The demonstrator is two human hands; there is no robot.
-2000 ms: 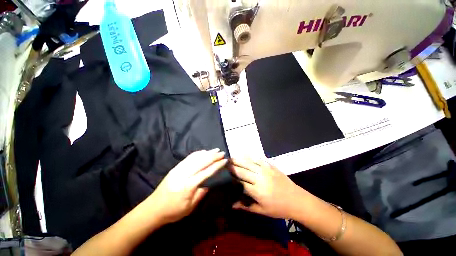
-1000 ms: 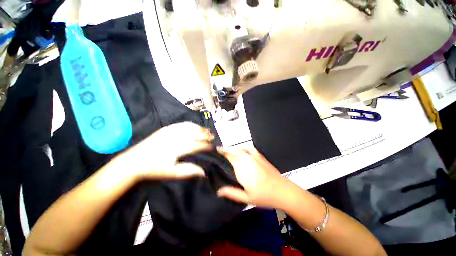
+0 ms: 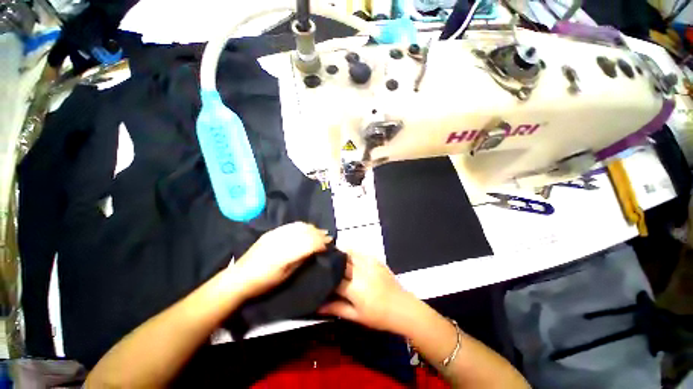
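Large black fabric pieces [image 3: 175, 182] lie left of the needle and reach the table's front edge. My left hand [image 3: 285, 254] and my right hand [image 3: 372, 292] hold the near edge of the black fabric between them, below the presser foot [image 3: 355, 176]. A bunched fold of the fabric sits under and between my hands. The fabric's right edge runs up to the foot of the white sewing machine [image 3: 425, 99]. Fingertips are partly hidden in the folds. A black rectangular panel [image 3: 429, 213] lies flat right of the needle.
A blue sewing lamp [image 3: 230, 163] on a white gooseneck hangs over the fabric. Thread snips [image 3: 520, 203] and another pair [image 3: 581, 183] lie right of the machine, near a yellow strip [image 3: 627, 196]. Grey fabric [image 3: 585, 319] lies below right of the table [image 3: 532, 262].
The view has shifted, showing more of the machine's top. My hands have drawn closer together around the bunched fabric, and less of it is spread between my arms than a second ago.
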